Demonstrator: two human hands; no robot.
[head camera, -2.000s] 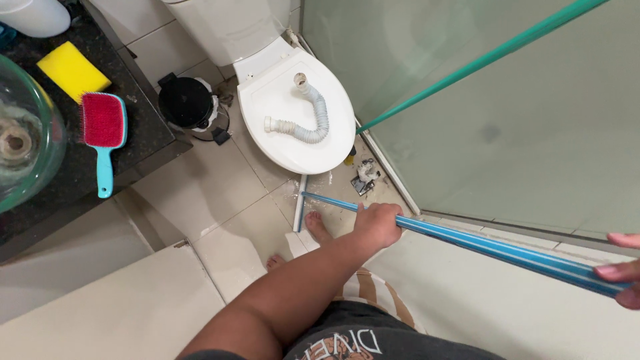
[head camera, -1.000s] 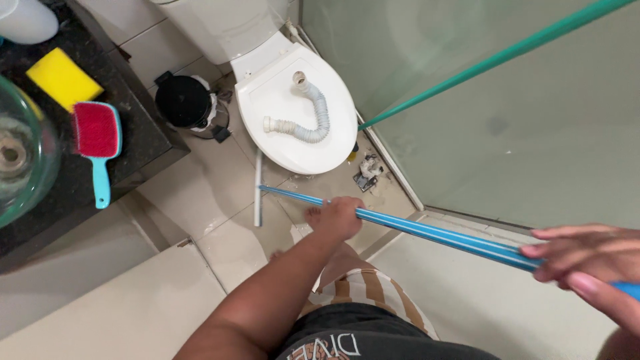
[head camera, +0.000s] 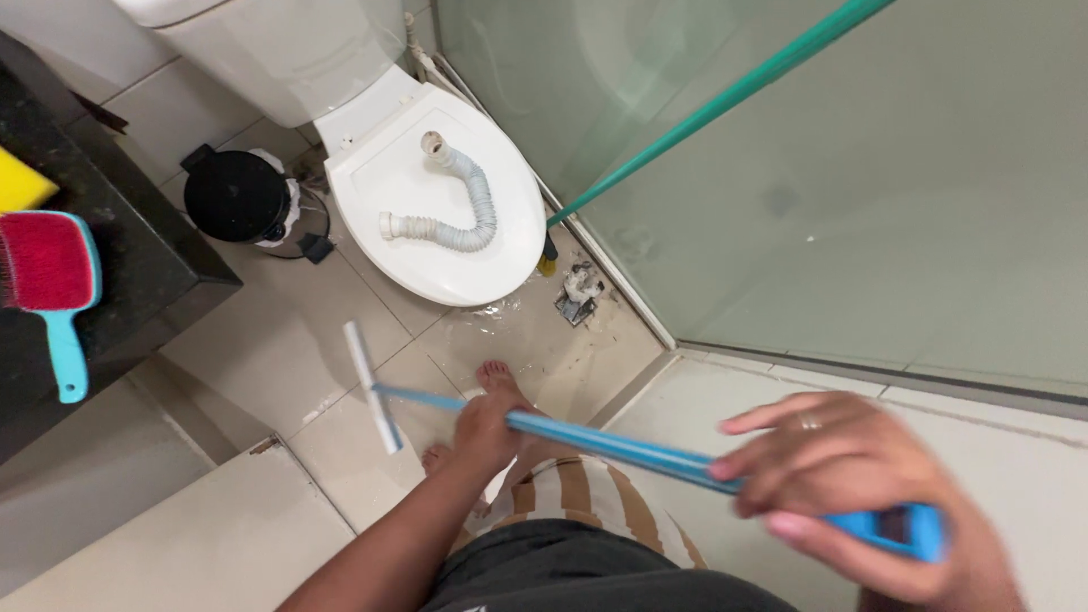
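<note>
A squeegee with a blue handle (head camera: 612, 440) runs across the lower view. My left hand (head camera: 489, 429) is wrapped around the handle at its middle. Near the handle's upper end, my right hand (head camera: 841, 484) holds it between thumb and fingers, slightly blurred. The narrow white squeegee head (head camera: 372, 387) lies on the wet tile floor (head camera: 501, 327), left of my bare feet. Above it, a grey corrugated drain hose (head camera: 480, 200) rests bent on the closed white toilet lid (head camera: 408, 263).
A black-lidded pedal bin (head camera: 238, 195) stands left of the toilet. On the dark stone counter (head camera: 161, 263) are a red and turquoise hairbrush (head camera: 51, 263) and a yellow sponge (head camera: 21, 183). A green pole (head camera: 705, 110) leans by the glass panel (head camera: 850, 212); debris (head camera: 580, 293) lies below.
The squeegee head has moved left across the floor, away from the toilet's base. My right hand has come farther into view along the handle. The view has shifted closer.
</note>
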